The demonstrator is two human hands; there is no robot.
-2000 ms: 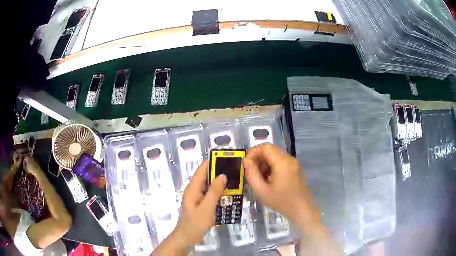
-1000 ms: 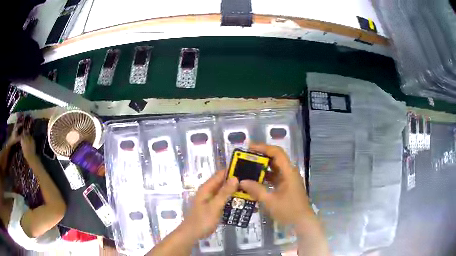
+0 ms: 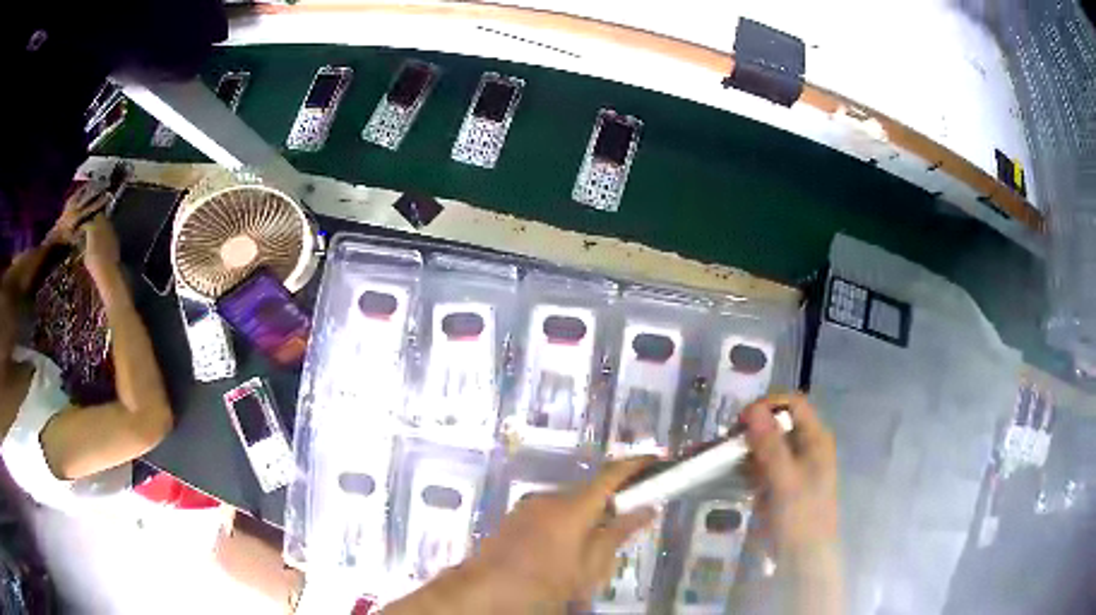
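Observation:
A phone (image 3: 691,472) is held edge-on between both hands above the near tray, its pale side edge showing and its screen face hidden. My left hand (image 3: 559,529) grips its left end. My right hand (image 3: 793,463) holds its right end with thumb and fingers. The clear blister tray (image 3: 415,262) below has two rows of pockets with white phone backs (image 3: 561,375), each with a dark oval at the top. The hands hide part of the lower row.
The green conveyor belt (image 3: 529,198) carries several spaced phone bodies. A round fan (image 3: 240,244) and a lit smartphone (image 3: 267,315) are at left, beside another person's arm (image 3: 120,360). A grey tray (image 3: 913,421) bearing one dark front housing is at right. Stacked trays stand at upper right.
The phone has turned from face-up, with its yellow surround and black keypad showing, to edge-on. Both hands now hold its opposite ends. The view has shifted and tilted; the belt phones appear farther right.

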